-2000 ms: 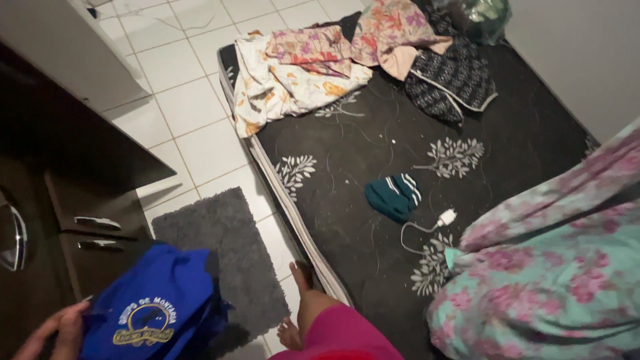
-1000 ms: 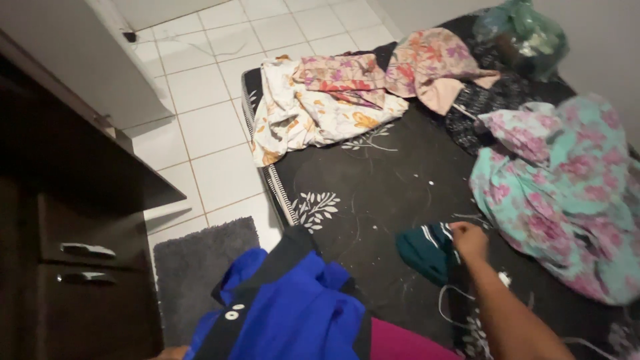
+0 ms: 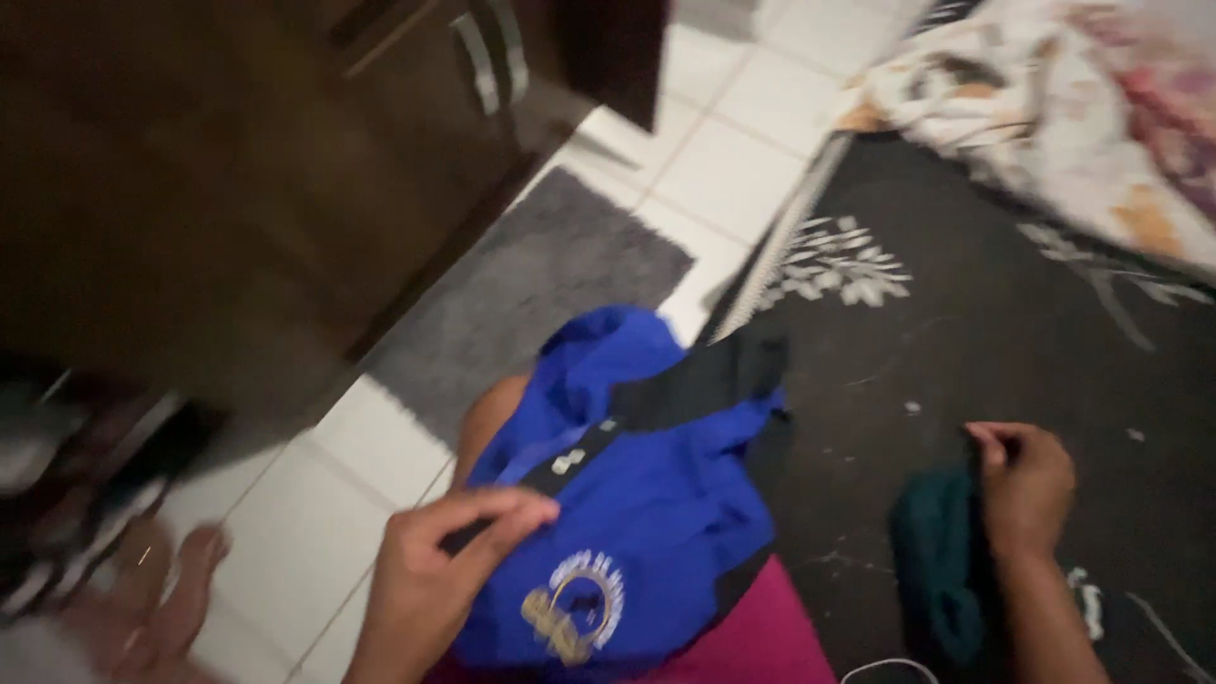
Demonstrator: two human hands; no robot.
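A blue polo shirt (image 3: 655, 494) with a black collar and an embroidered emblem lies over my lap. My left hand (image 3: 456, 560) is at the shirt's button placket, with thumb and forefinger pinched on the fabric. To the right, my right hand (image 3: 1031, 484) is over the mattress beside a dark teal knit item (image 3: 936, 570); its fingers are bent, and blur hides whether they hold any of it. A white cable (image 3: 888, 663) and a small white plug (image 3: 1086, 603) lie near that forearm.
The black mattress (image 3: 855, 370) with a leaf pattern fills the right side, with floral cloth (image 3: 1064, 123) at its top corner. Dark cabinets (image 3: 237, 190) stand at upper left, a grey rug (image 3: 541, 285) beside them. Another person's feet (image 3: 180, 570) show at lower left.
The view has swung down and left. My left hand, barely in view a second ago, is now at the shirt's placket. My right hand remains near the teal item.
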